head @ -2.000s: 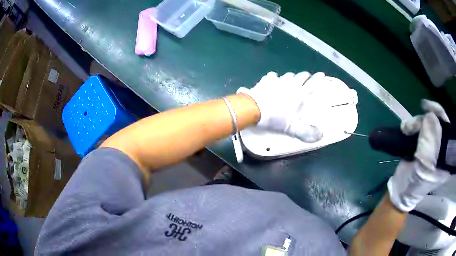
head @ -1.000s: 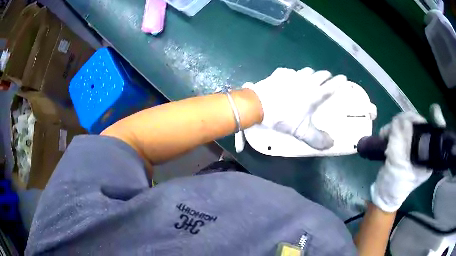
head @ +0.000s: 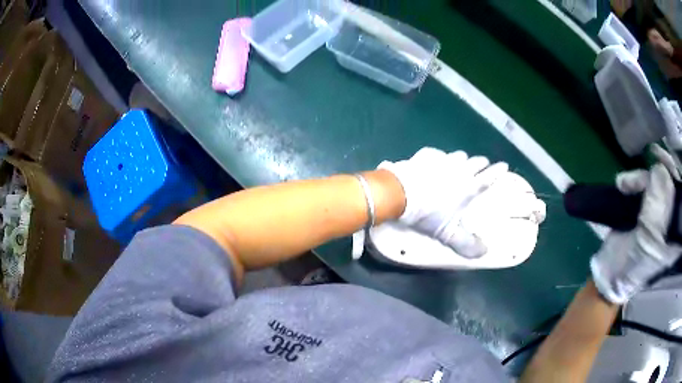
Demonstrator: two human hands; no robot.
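Note:
A white appliance housing (head: pixel 501 243) lies on the green bench with its flat oval face up; a small dark hole shows near its lower left edge. My left hand (head: pixel 449 198), in a white glove, lies spread on the housing and rests on it. My right hand (head: pixel 641 232), in a white glove, is closed around a black electric screwdriver (head: pixel 602 206). The screwdriver's nose points left, with a thin bit just visible near the housing's upper right end. Whether the bit touches the housing is hard to tell.
A pink block (head: pixel 232 56) and two clear plastic boxes (head: pixel 295 34) stand at the back of the green bench (head: pixel 299 123). A thin rod lies right of the housing. White housings (head: pixel 628 97) are at upper right, with part of another person's hand. A blue stool (head: pixel 127 172) and cartons (head: pixel 56 247) are left.
The screwdriver was at the housing's right edge a second ago; it has moved away and up to the right. My left hand has stayed on the housing. The view has shifted.

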